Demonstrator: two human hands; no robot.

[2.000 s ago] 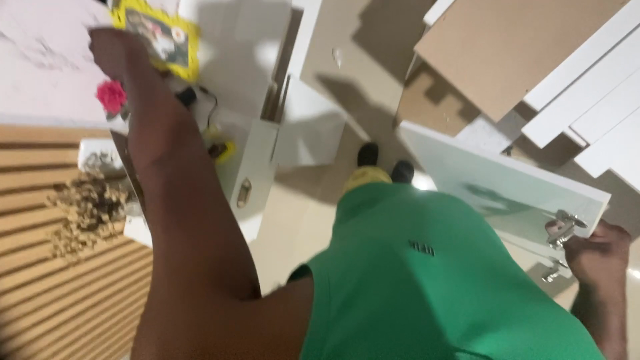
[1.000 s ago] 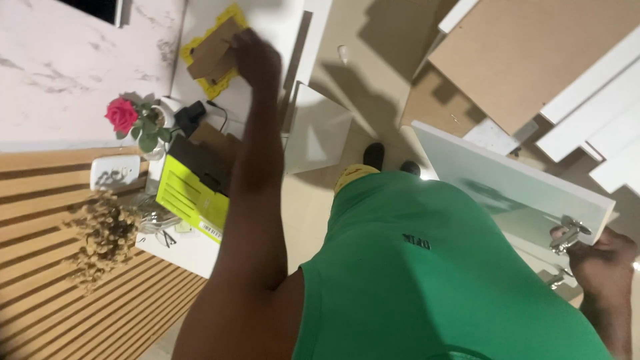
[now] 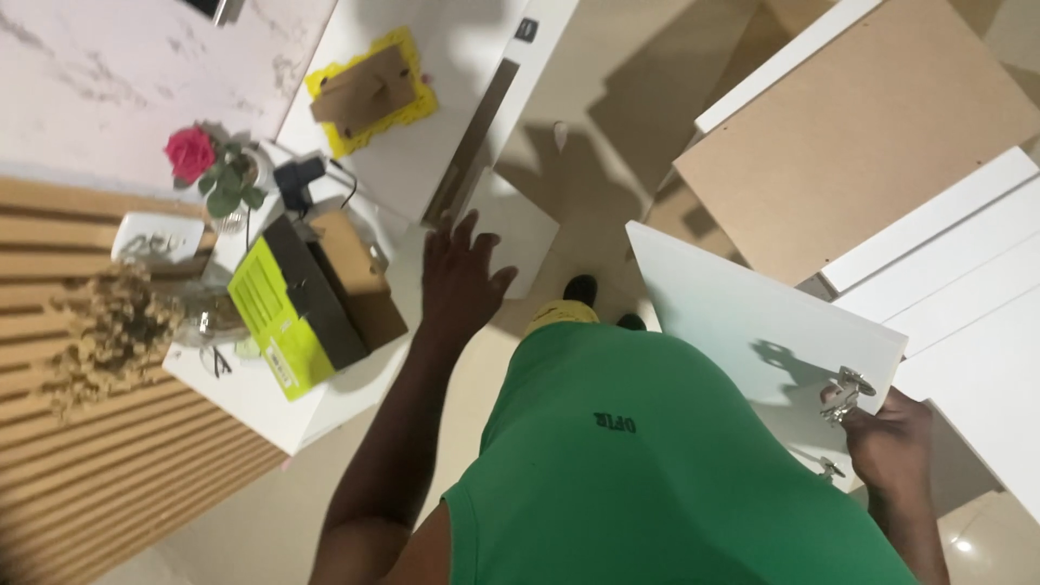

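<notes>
My right hand grips the edge of a white cabinet door panel, close to a metal hinge; a second hinge sits lower on the same edge. Nothing is in my left hand, whose fingers are spread beside the edge of a white furniture top. On that white top lies a yellow ornate picture frame, its brown back facing up. Left of my left hand stands an opened green and black cardboard box.
A black power adapter, a potted pink rose and a dried plant stand at left near a slatted wood wall. White panels and a brown board occupy the right side. A small white object lies on the floor.
The frame went from showing its picture to lying back side up. My left hand has left it and moved down toward me. My right hand still holds the door panel.
</notes>
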